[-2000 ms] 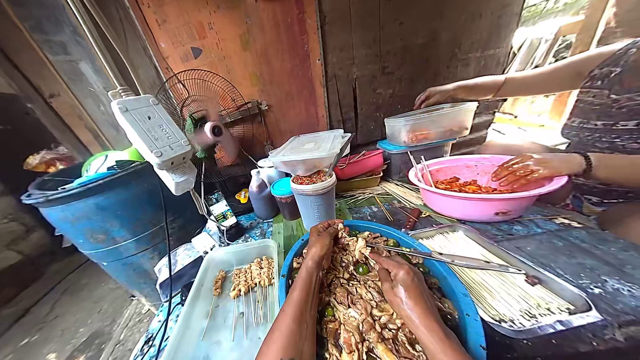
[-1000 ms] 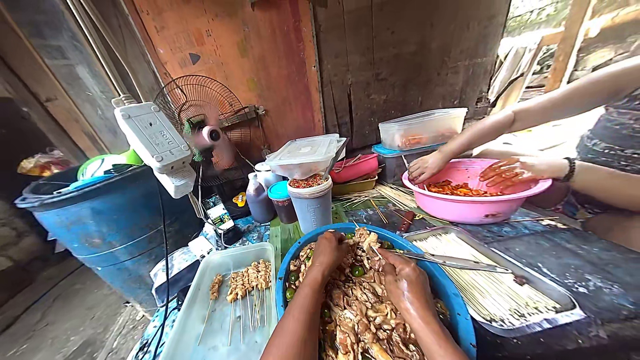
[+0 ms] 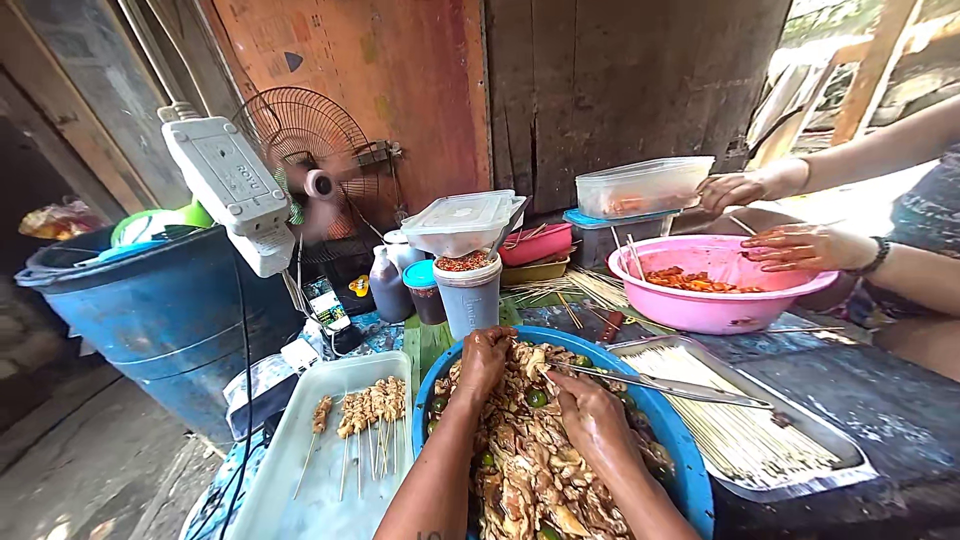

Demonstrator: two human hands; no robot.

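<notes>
A blue plastic basin [image 3: 686, 457] holds sliced marinated meat [image 3: 525, 457] with green citrus fruits [image 3: 536, 397]. My left hand [image 3: 486, 358] is over the meat near the basin's back rim, fingers bent together; whether it grips a piece cannot be told. My right hand [image 3: 592, 412] has its fingertips at the meat, beside metal tongs [image 3: 675, 386] that lie across the basin's right rim. What it holds, if anything, is unclear. Left of the basin, a translucent tray [image 3: 300, 450] holds skewered meat [image 3: 375, 405]. Bamboo skewers [image 3: 735, 420] fill a metal tray at the right.
A co-worker's hands [image 3: 810, 247] are at a pink basin [image 3: 720, 315] of red-sauced meat and a plastic container [image 3: 645, 187]. Behind my basin stand a tub of chili mixture [image 3: 466, 292] and dark bottles [image 3: 390, 289]. A power strip [image 3: 225, 172] hangs at left near a fan [image 3: 315, 157].
The co-worker's one hand has moved from the pink basin to the plastic container behind it. My hands remain over the meat, with small finger movements.
</notes>
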